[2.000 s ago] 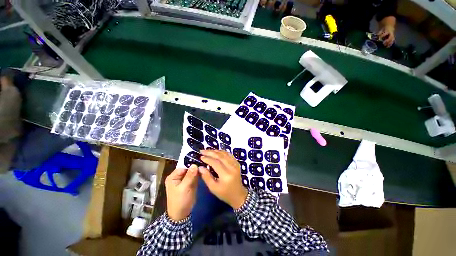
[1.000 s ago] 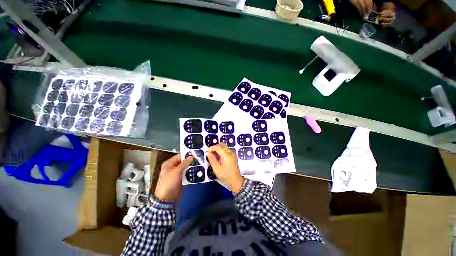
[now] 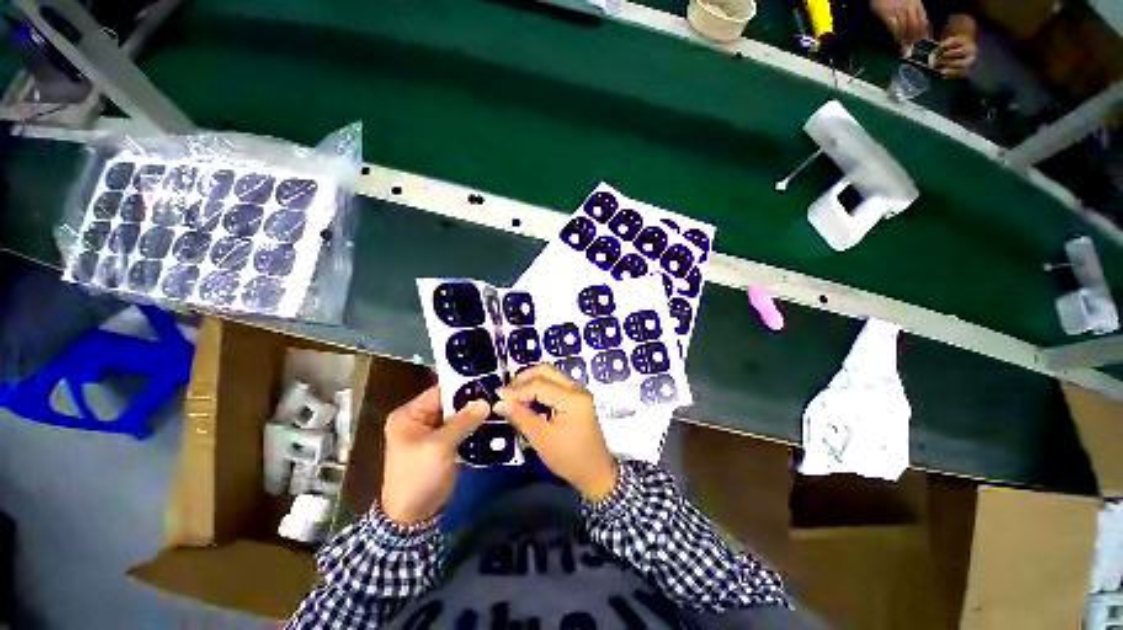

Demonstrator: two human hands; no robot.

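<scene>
A white label sheet with rows of black rounded labels lies over the near bench edge, bent along its left part. My left hand grips its lower left part, thumb on top beside a black label. My right hand is on the sheet just right of the left thumb, fingertips pinched together near the same label. Whether a label is lifted between the fingertips is too small to tell. More label sheets lie beneath and behind it.
Bagged label sheets lie at left. White camera housings stand on the green belt at right. A pink tool and white cloth lie right of the sheets. An open carton is below left; another person's hands are across the line.
The label sheet has gone from flat to bent at its left columns. The view has shifted, and the near housing sits farther right in it. Both hands remain at the sheet.
</scene>
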